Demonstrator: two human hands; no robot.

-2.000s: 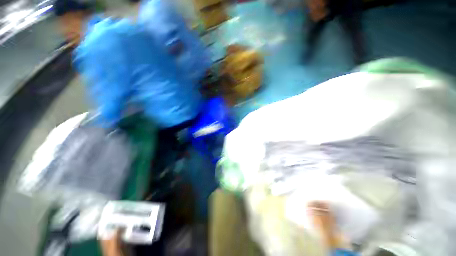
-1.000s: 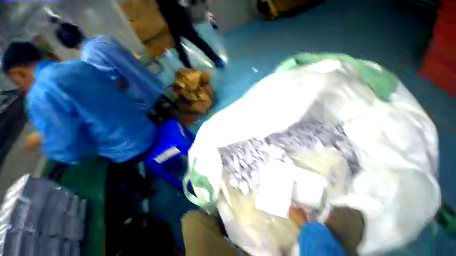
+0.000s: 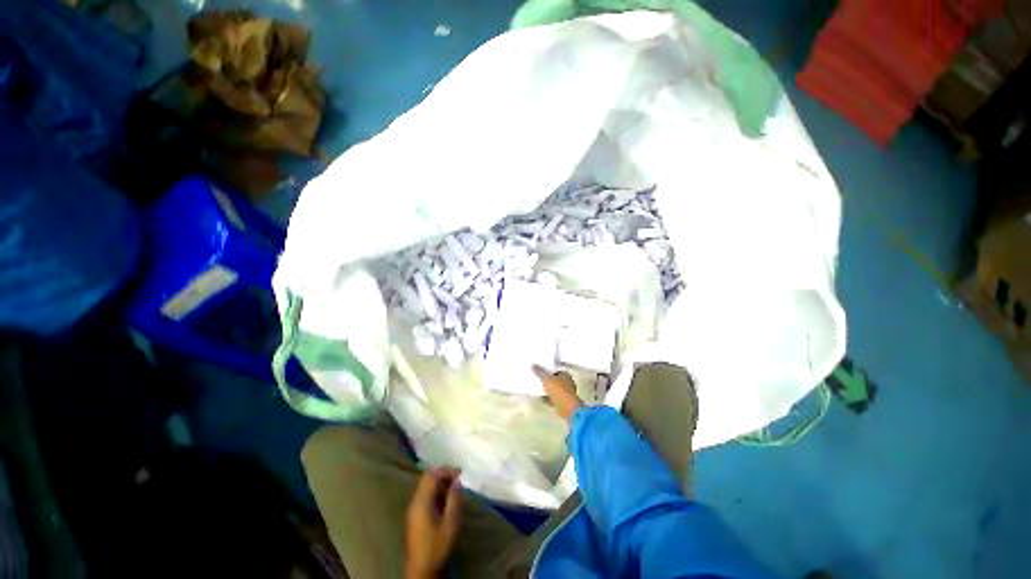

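Observation:
White uncleared insert blanks (image 3: 522,330) lie flat at the near side of a big open white bulk bag (image 3: 475,141) between the knees. My right hand (image 3: 557,392) reaches in from below, with a finger on top of the nearest blank; whether it grips is unclear. A smaller white blank (image 3: 587,335) lies against it on the right. My left hand (image 3: 433,523) is over the left thigh, fingers slightly curled and apart, with nothing seen in it. Small white and grey-lilac waste cut-outs (image 3: 458,277) heap inside the bag. Yellowish clear film (image 3: 481,416) lies nearer me.
A blue plastic stool (image 3: 204,271) stands left of the bag, with crumpled brown paper (image 3: 258,85) beyond and a person's blue clothing (image 3: 57,204) at far left. Orange-red stacked trays (image 3: 887,62) and a carton (image 3: 1006,271) are right. Green loops (image 3: 322,362) edge the bag.
The view has turned down towards the bag. My left hand, holding a windowed insert over the bench two seconds ago and unseen one second ago, is now empty over the thigh. My right hand stays at the blanks.

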